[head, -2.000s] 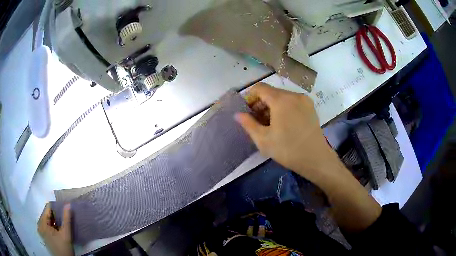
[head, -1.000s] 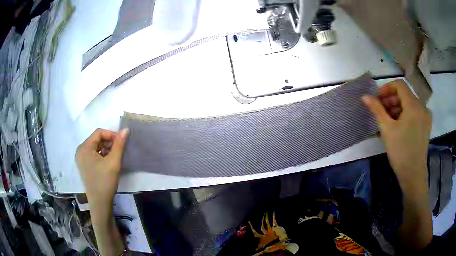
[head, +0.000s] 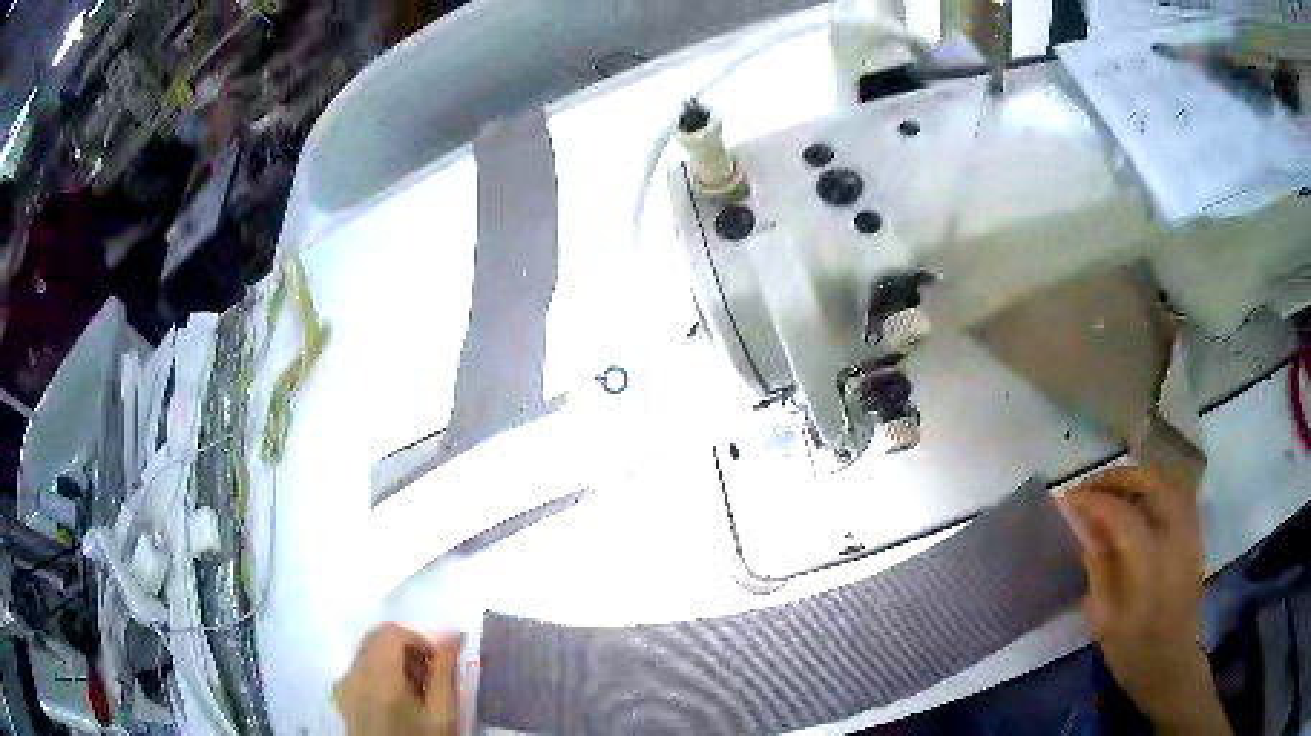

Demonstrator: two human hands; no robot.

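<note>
A gently arched grey striped fabric piece [head: 776, 661] lies along the front of the white table, below the sewing machine's needle area. My right hand [head: 1143, 575] pinches its right end between thumb and fingers. My left hand [head: 403, 683] is at the lower edge of the picture, with its fingertips beside the piece's left end. I cannot tell whether they grip it. Another white arched piece with a grey strip [head: 496, 525] along it lies left of the needle plate.
The off-white machine head [head: 776, 288] stands behind the fabric. A brown-grey scrap [head: 1086, 345] lies on the bed at right. Red handles [head: 1301, 396] show at the right edge. A long grey piece [head: 511, 273] and bundled strips [head: 223, 503] lie at left; papers [head: 1172, 122] are upper right.
The view has swung, showing more of the machine and left table. The fabric stays along the table front. My left fingertips, earlier on its left end, now show beside it. My right hand still holds the right end.
</note>
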